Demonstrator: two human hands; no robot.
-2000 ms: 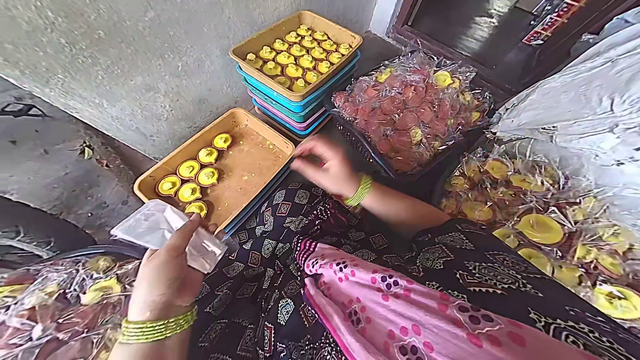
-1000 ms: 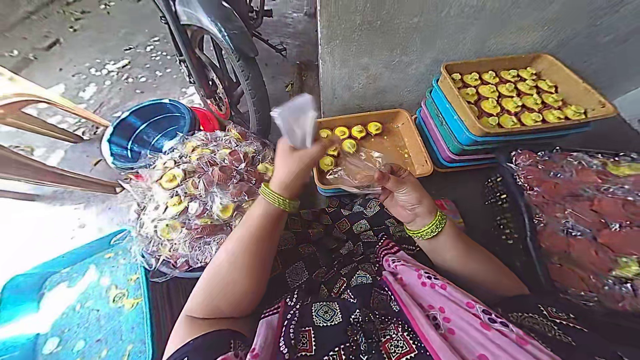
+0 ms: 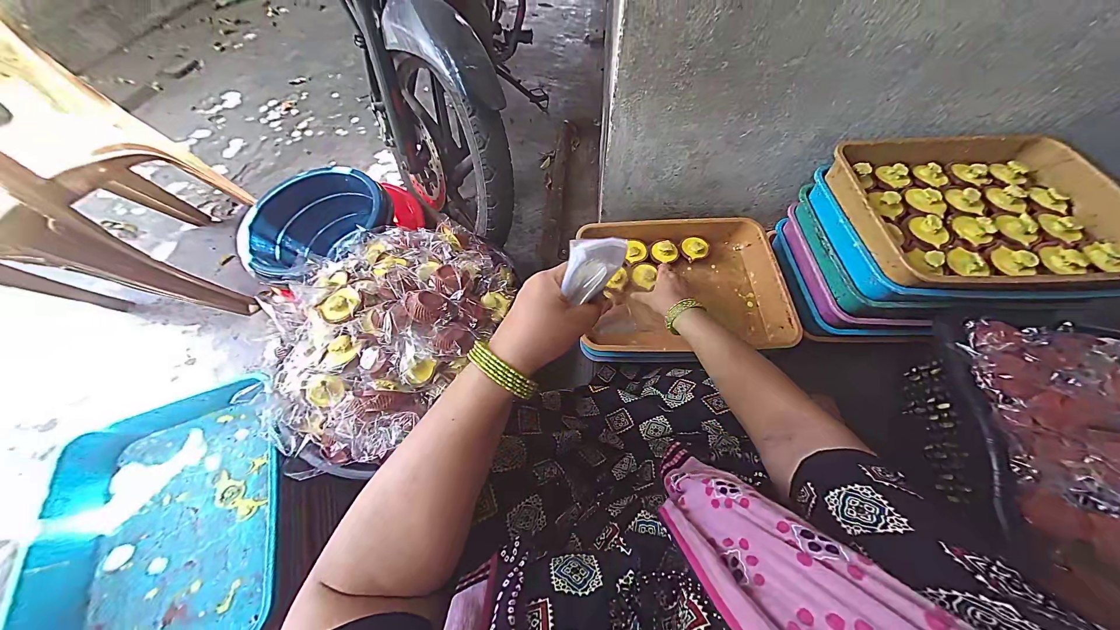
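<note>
My left hand (image 3: 547,319) grips a stack of clear plastic bags (image 3: 592,269) in front of an orange-brown tray (image 3: 744,284). Inside that tray sit several small clay cups filled with yellow (image 3: 664,252), grouped toward its left. My right hand (image 3: 669,293) reaches into the tray, its fingertips at one of the cups; whether they grip it cannot be told. Left of my hands, a large heap of clear-wrapped clay cups (image 3: 416,324) is piled up. A fuller tray of yellow-filled cups (image 3: 971,210) rests on stacked coloured trays (image 3: 840,262) at the right.
At lower left lies a blue tray (image 3: 188,525) with yellow smears. A blue tub (image 3: 315,219), a plastic chair (image 3: 131,175) and a motorcycle wheel (image 3: 468,149) stand beyond the heap. A concrete wall (image 3: 744,105) rises behind the trays. A dark crate of wrapped items (image 3: 1050,420) is at right.
Since a second ago, my right hand has gone from in front of the tray down into it among the cups. My left hand still holds the bags. The view swung left after the first frame.
</note>
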